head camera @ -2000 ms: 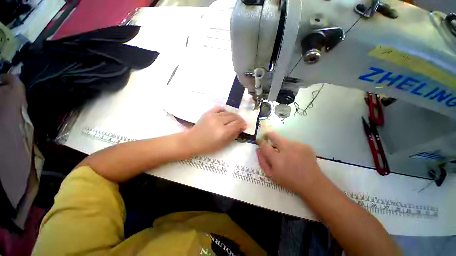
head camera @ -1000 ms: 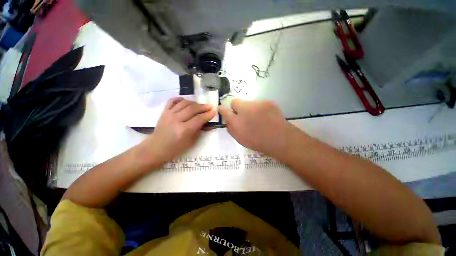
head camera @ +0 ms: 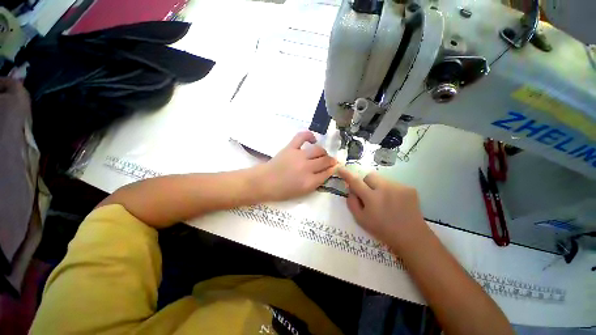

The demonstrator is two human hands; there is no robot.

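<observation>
A white-backed panel [head camera: 272, 108] lies white side up on the table, left of and under the sewing machine head [head camera: 366, 62]. A short black band [head camera: 320, 116] crosses it near the needle. My left hand [head camera: 304, 168] presses flat on the panel just in front of the presser foot [head camera: 353, 148]. My right hand [head camera: 380, 199] is at the panel's near right edge, fingertips beside my left fingertips. A dark strip edge [head camera: 334, 187] shows below the fingers. Whether my right fingers pinch the strip is hidden.
Black strips [head camera: 111, 78] lie piled at the far left. Red-handled thread snips [head camera: 495, 196] lie on the machine bed to the right. Pink-brown pieces [head camera: 19, 176] hang at the left. A printed ruler [head camera: 353, 243] runs along the table's front edge.
The view tilted down over the work, then back up. My right fingertips are now closer to my left ones near the presser foot. Both hands stay at the panel's edge.
</observation>
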